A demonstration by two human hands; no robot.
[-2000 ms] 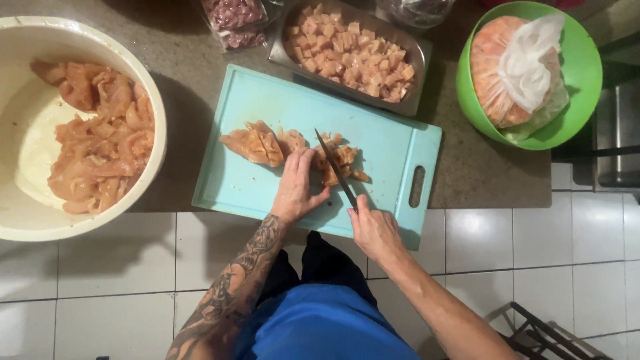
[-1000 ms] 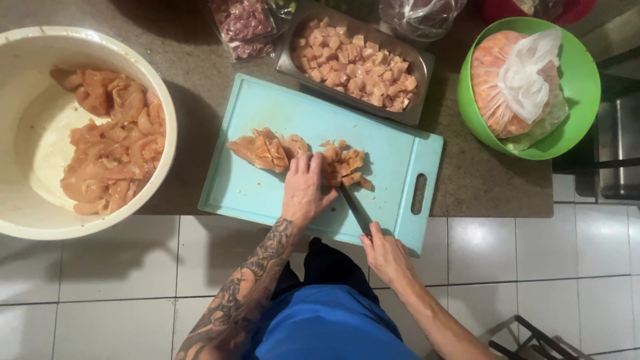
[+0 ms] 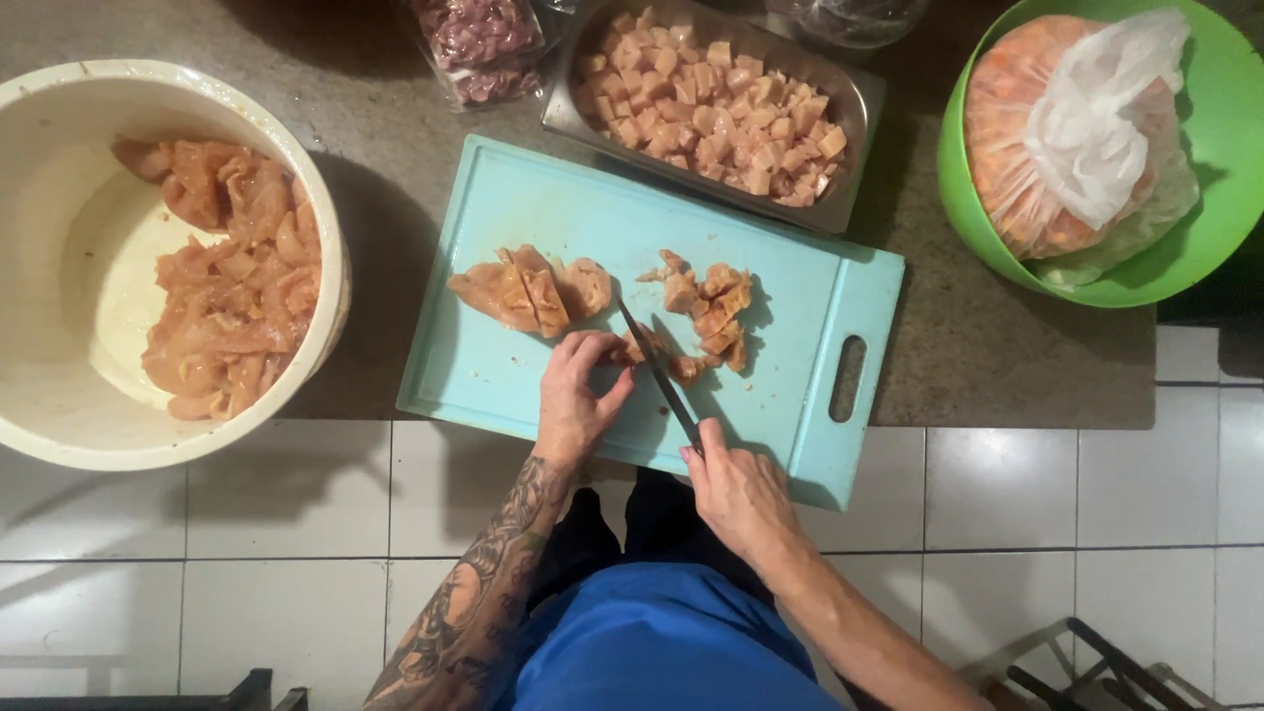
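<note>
A turquoise plastic cutting board (image 3: 513, 385) lies at the counter's front edge. My right hand (image 3: 736, 489) grips a kitchen knife (image 3: 664, 377), its dark blade pointing up and left over the board. Left of the blade, my left hand (image 3: 581, 395) has its fingertips on a small piece of raw chicken (image 3: 637, 346). Larger raw chicken pieces (image 3: 528, 289) lie on the board's left part. To the right of the knife is a loose group of cut chicken pieces (image 3: 716, 311).
A large white tub (image 3: 331, 267) with raw chicken stands left. Behind the board, a metal pan (image 3: 851, 188) holds diced chicken, beside packaged meat (image 3: 484, 44). At right, a green bowl (image 3: 1220, 188) holds a plastic bag (image 3: 1052, 138) of orange food. Black metal legs (image 3: 1116, 662) show lower right.
My left hand has moved down and left from the chicken it covered a second ago. Cut pieces now lie apart to the right, separated from the larger ones. The knife stays in my right hand.
</note>
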